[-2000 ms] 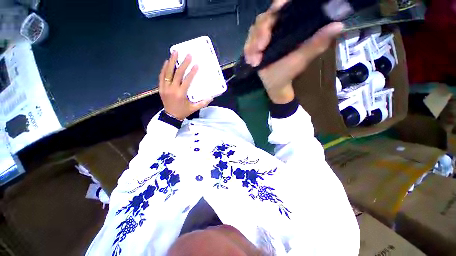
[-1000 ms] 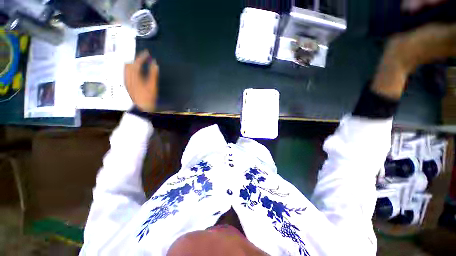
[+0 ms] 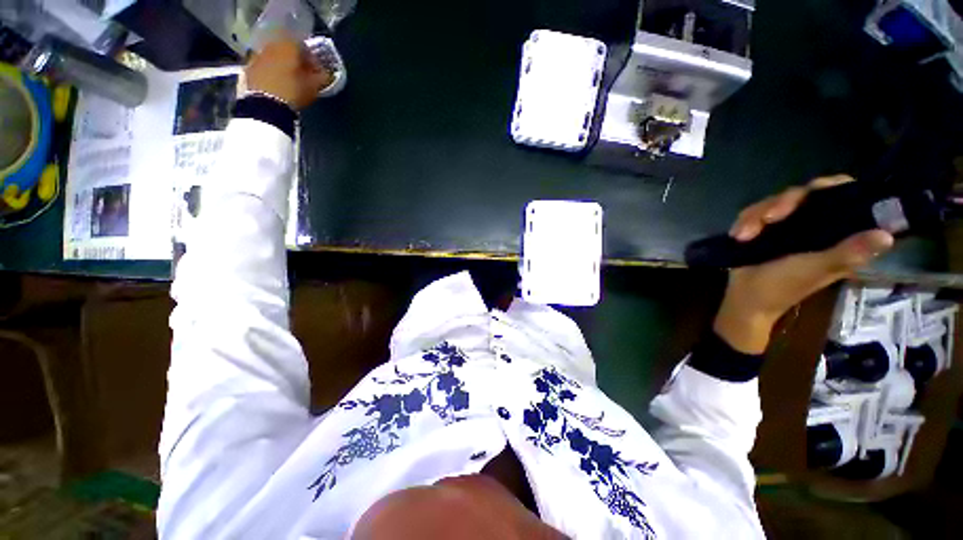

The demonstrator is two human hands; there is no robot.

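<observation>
My right hand (image 3: pixel 808 253) holds a thick black electric screwdriver (image 3: pixel 781 227) over the bench's front edge at the right. My left hand (image 3: pixel 283 72) is at the upper left, at the small round screw dish (image 3: pixel 325 65); its fingertips are hard to see and I cannot tell whether they hold anything. A white rounded housing (image 3: pixel 563 253) lies in front of me, partly over the bench edge, with no hand on it. A second white housing (image 3: pixel 560 91) lies farther back, beside a white-and-metal fixture (image 3: pixel 667 100).
Instruction sheets (image 3: pixel 135 211) lie at the left by a yellow and blue roll (image 3: pixel 23 137) and clear plastic bags. A carton of white units with round black heads (image 3: pixel 868 364) stands at the lower right. A blue and white part (image 3: pixel 917 26) is at the top right.
My left hand has left the near housing and moved to the upper left, to the dish. My right hand with the screwdriver moved away right, then partly back. The view has shifted.
</observation>
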